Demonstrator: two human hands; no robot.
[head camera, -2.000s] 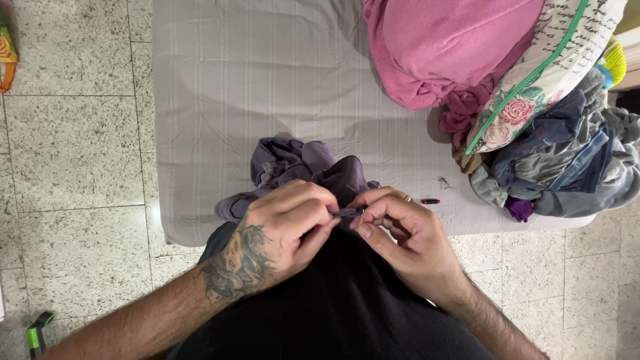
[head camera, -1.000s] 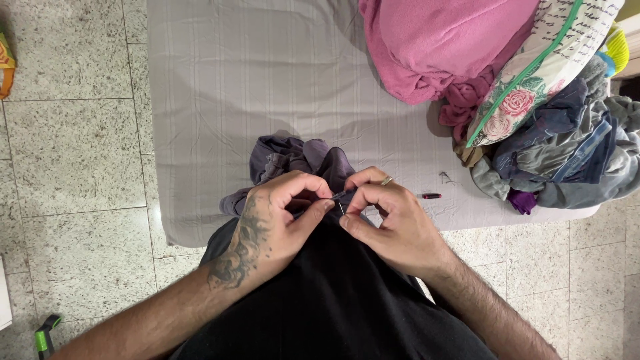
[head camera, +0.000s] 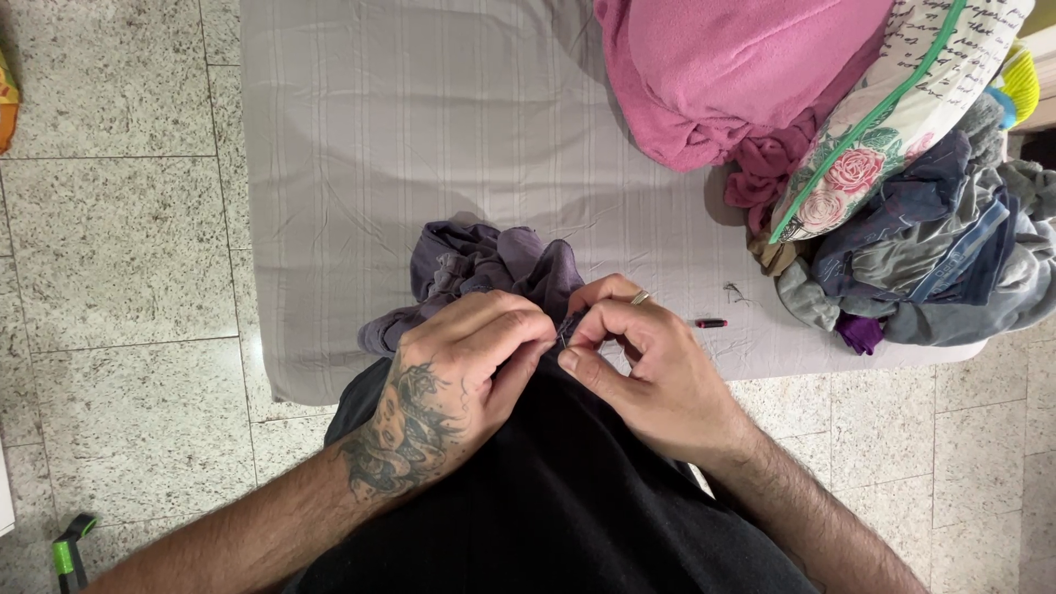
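Both hands meet over my lap at the near edge of the bed. My left hand (head camera: 474, 371), tattooed on its back, pinches the edge of a crumpled dark purple garment (head camera: 483, 268) between thumb and fingers. Across from it, my right hand (head camera: 639, 351), with a ring on one finger, grips a bit of the same dark fabric. A thin sewing needle (head camera: 563, 337) shows between the fingertips, close to the right thumb. Most of the garment lies bunched on the bed behind my hands. The fabric right under the fingers is largely hidden.
A small dark and red object (head camera: 711, 323) and loose thread (head camera: 734, 292) lie on the grey bed sheet (head camera: 371, 148). Farther right are a pink blanket (head camera: 742, 66), a floral pillow (head camera: 874, 148) and piled clothes (head camera: 932, 247). A black and green object (head camera: 70, 553) is on the tiled floor.
My fingers have shifted slightly at the fabric. The right thumb now sits lower, apart from the left fingertips. The garment heap has stayed on the bed.
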